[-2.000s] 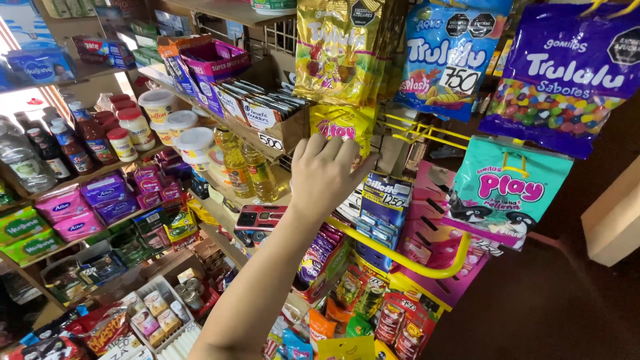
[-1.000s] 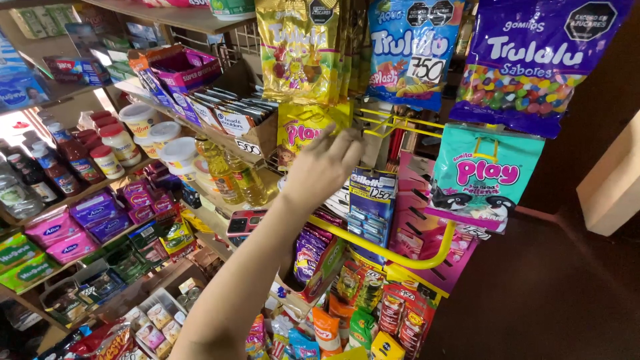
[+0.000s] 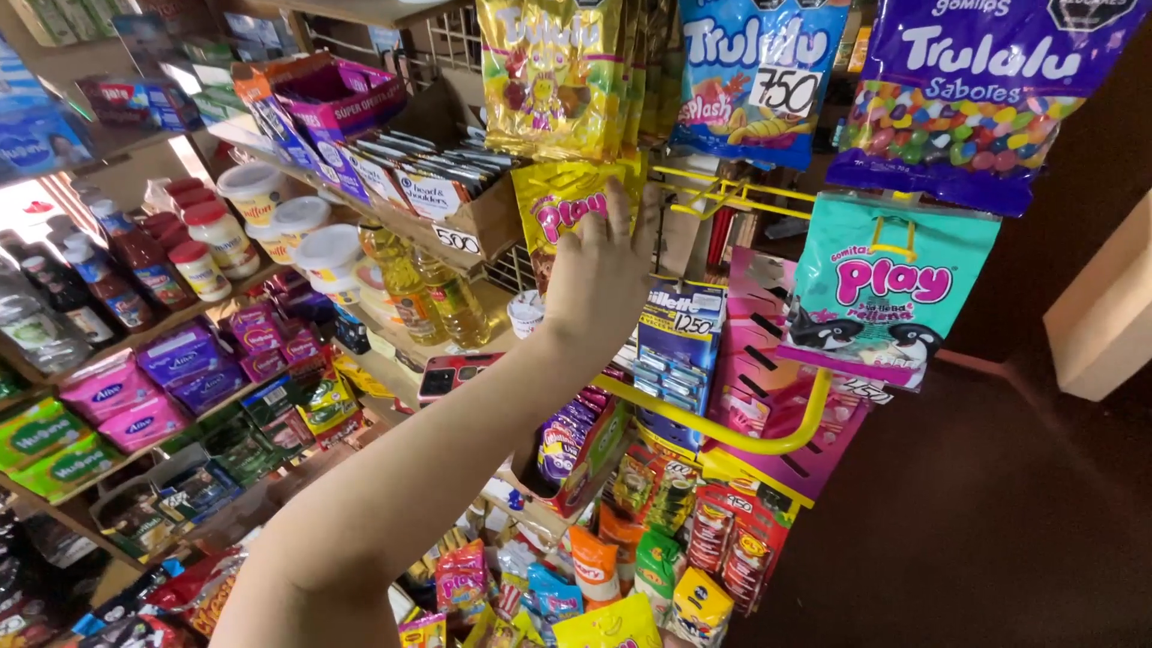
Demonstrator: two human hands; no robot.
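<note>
My left hand point(image 3: 605, 261) reaches up from the lower left, its blurred fingers apart in front of a yellow Play gummy bag point(image 3: 562, 202). Whether the fingertips touch the bag cannot be told. The yellow bag hangs below gold Trulalu bags point(image 3: 551, 85). To the right are yellow wire hooks point(image 3: 733, 191) and a teal Play bag point(image 3: 886, 279); blue point(image 3: 751, 108) and purple Trulalu bags point(image 3: 958, 108) hang above. At the bottom edge lies another yellow Play bag point(image 3: 612, 623), with a small skin-toned patch beside it; whether this is my right hand is unclear.
A thick yellow bar point(image 3: 765, 441) curves below my hand, near a Gillette razor card point(image 3: 677, 355). Left are a box of sachets point(image 3: 481, 216), oil bottles point(image 3: 427, 301), a red phone-like object point(image 3: 454, 373) and stocked shelves. Snack bags point(image 3: 594, 567) fill the area below. A pale wooden block point(image 3: 1102, 301) stands right.
My left hand has shifted from the top of the yellow Play bag to its right side, and its fingers are now more spread. The view has moved somewhat.
</note>
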